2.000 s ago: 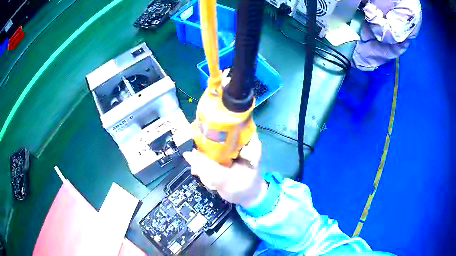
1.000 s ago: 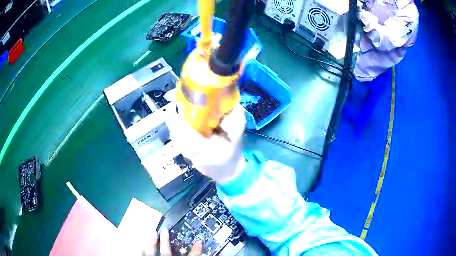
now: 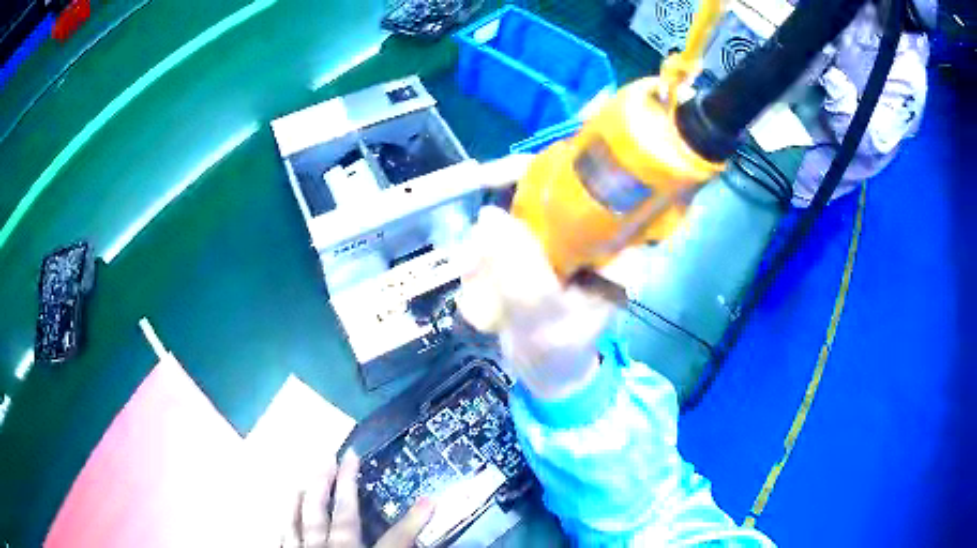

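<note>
My right hand (image 3: 546,310) is closed around the electric screwdriver (image 3: 616,182), whose fat yellow body is tilted beside the screw feeder; its tip is hidden. The circuit board (image 3: 445,444) sits in its black housing in the fixture (image 3: 375,423) at the bottom centre. My left hand (image 3: 343,514) is cut off by the bottom edge, its fingers spread at the board's lower left edge. A pale strip lies over the board's lower part near the thumb; whether the fingers grip it I cannot tell.
The screw feeder (image 3: 375,236) stands behind the fixture. Blue bins (image 3: 530,64) are beyond it. A pink-red sheet (image 3: 139,471) and a white sheet (image 3: 295,434) lie left. Another board (image 3: 64,300) is far left. A black cable (image 3: 782,75) runs upper right. A person (image 3: 884,107) is at upper right.
The screwdriver in my right hand has swung right and tilted. My left hand has come in at the bottom and shows more. The view has shifted.
</note>
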